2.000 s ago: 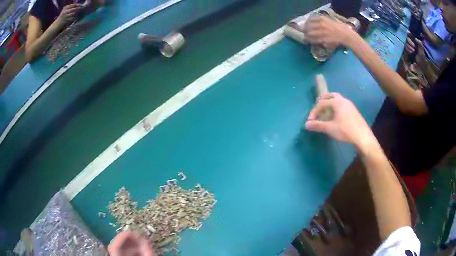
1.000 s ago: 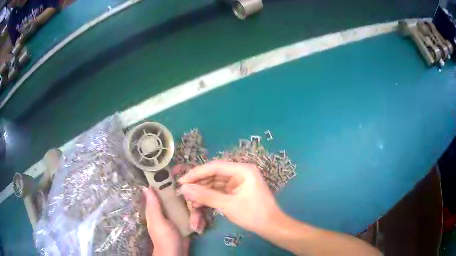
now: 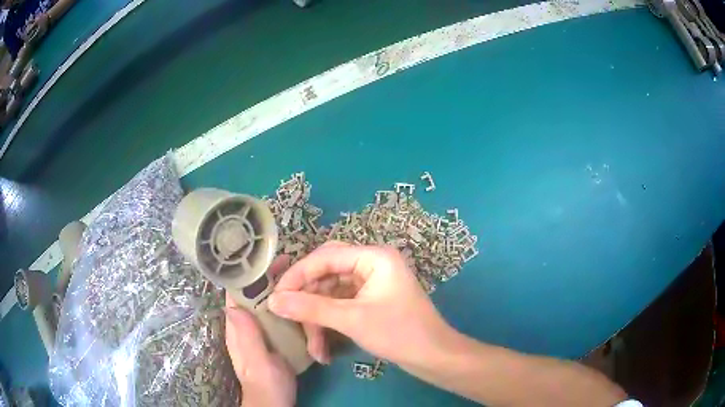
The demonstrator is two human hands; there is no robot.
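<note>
A beige fan or dryer body (image 3: 226,234) is tilted with its spoked grille facing me. My left hand (image 3: 258,362) is wrapped around its handle from below. My right hand (image 3: 374,298) has thumb and index finger pinched together at the handle, just beside the dark oval opening. Whether a clip is between these fingertips cannot be told; they hide that spot. A loose pile of small U-shaped clips (image 3: 413,230) lies behind my right hand. One clip lies apart beyond the pile, and a few lie near my right wrist.
A bulging clear bag of clips (image 3: 135,302) lies left of the body. More beige bodies (image 3: 36,306) stand at the far left, and others (image 3: 690,32) lie at the top right. A white edge strip (image 3: 310,94) borders the dark green belt. Another person's arm (image 3: 38,28) shows top left.
The body's drum has tilted and turned slightly, showing more of its side. My right fingertips have moved a little left, onto the handle by the opening. The view has shifted slightly.
</note>
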